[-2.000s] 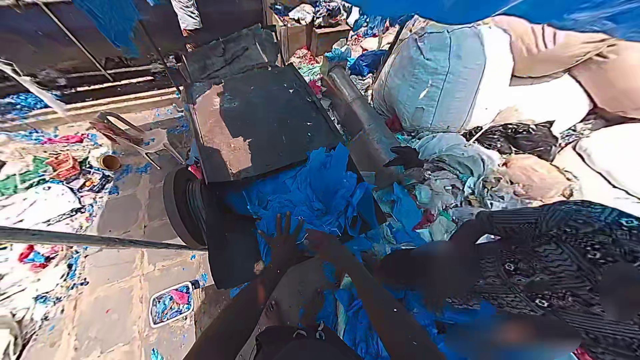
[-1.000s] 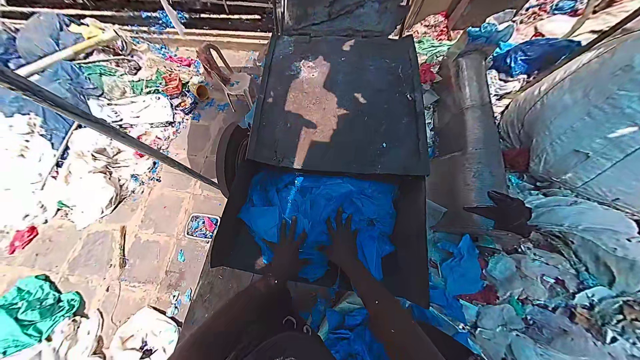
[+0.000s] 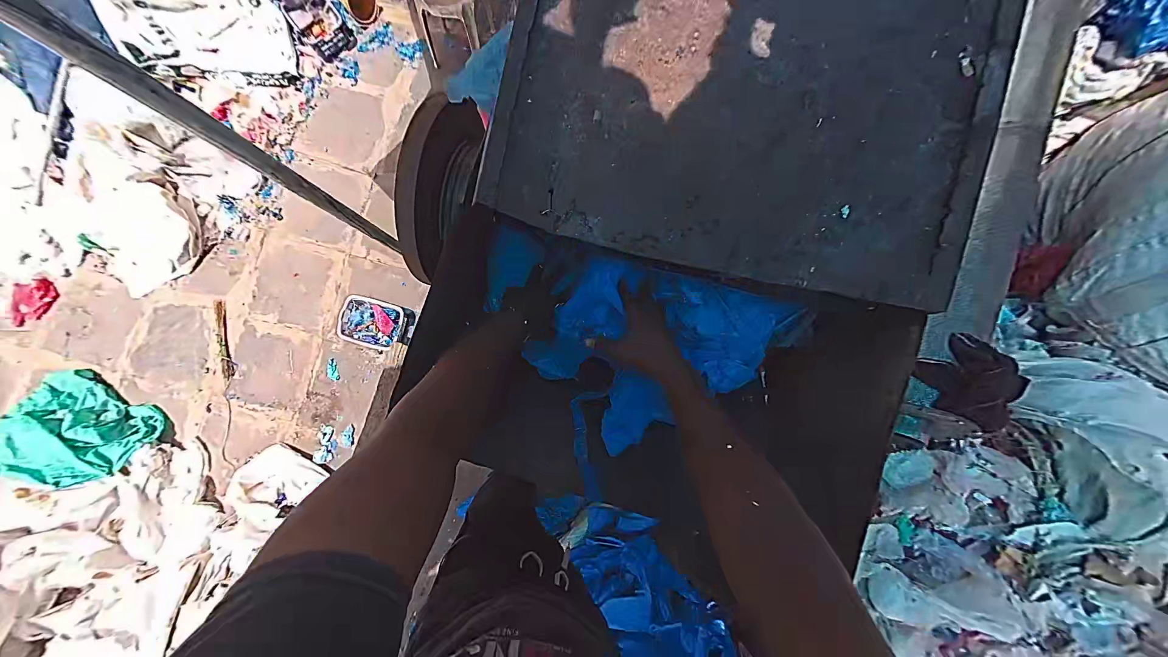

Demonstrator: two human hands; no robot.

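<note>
Both of my hands press on blue plastic film [image 3: 721, 319] lying on the dark metal feed tray [image 3: 821, 420] of a machine. My left hand [image 3: 534, 306] is in shadow on the film's left part, its fingers hard to make out. My right hand [image 3: 643, 333] lies on the middle of the film with thumb and fingers apart. The film's far edge goes under the machine's dark metal cover [image 3: 776, 155]. More blue film [image 3: 630, 584] lies below the tray, near my body.
A wheel or pulley [image 3: 424, 192] is on the machine's left side, with a long pole [image 3: 210, 128] reaching toward it. A small tub of scraps [image 3: 371, 322] stands on the paving. Green plastic [image 3: 78, 429] and pale plastic heaps lie left; more plastic [image 3: 967, 529] and a dark glove [image 3: 976, 379] lie right.
My hands have moved forward toward the cover with the film. Less film shows on the tray, and more of its near part is bare. The view has moved closer to the machine.
</note>
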